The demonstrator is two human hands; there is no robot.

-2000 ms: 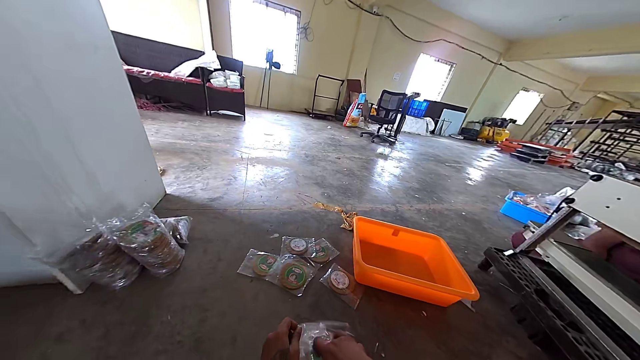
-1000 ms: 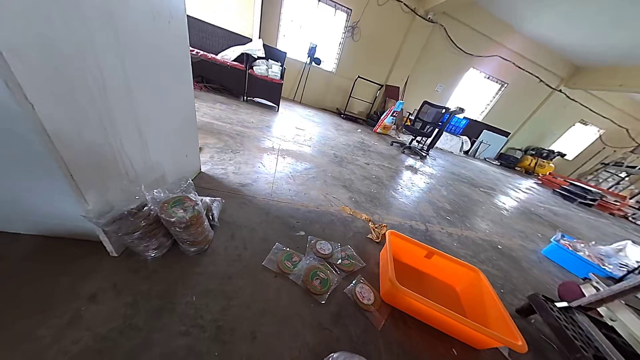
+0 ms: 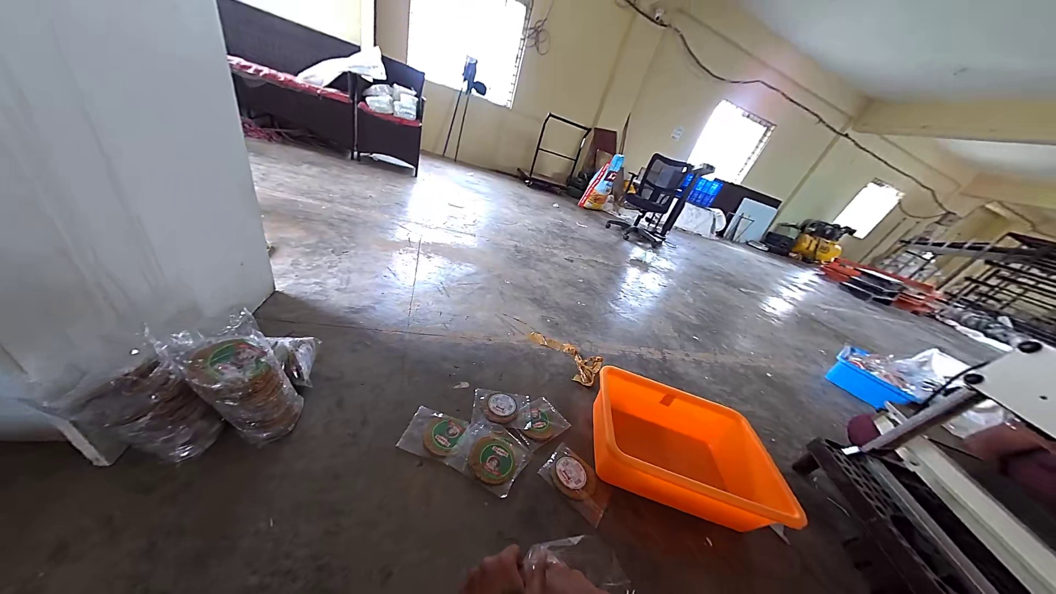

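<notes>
At the bottom edge, my left hand (image 3: 495,572) and my right hand (image 3: 564,580) are close together, fingers around a clear plastic bag (image 3: 587,557); most of both hands is cut off by the frame. Beyond them, several flat round items in clear packets (image 3: 497,456) lie on the floor, some overlapping, bearing green or white round labels. One such packet (image 3: 571,474) lies beside an orange plastic tub (image 3: 693,437). On the left, tall bags of stacked round items (image 3: 239,384) lean near a white panel.
The white panel (image 3: 132,165) stands at the left. A machine on a black crate (image 3: 874,511) is at the right, with a blue tub (image 3: 866,384) behind it. A crumpled yellowish strip (image 3: 586,369) lies by the orange tub. An office chair (image 3: 657,194) stands farther back.
Both hands and the clear bag have come back into view at the bottom; one second ago only a bit of plastic showed there. The floor packets and orange tub have stayed in place.
</notes>
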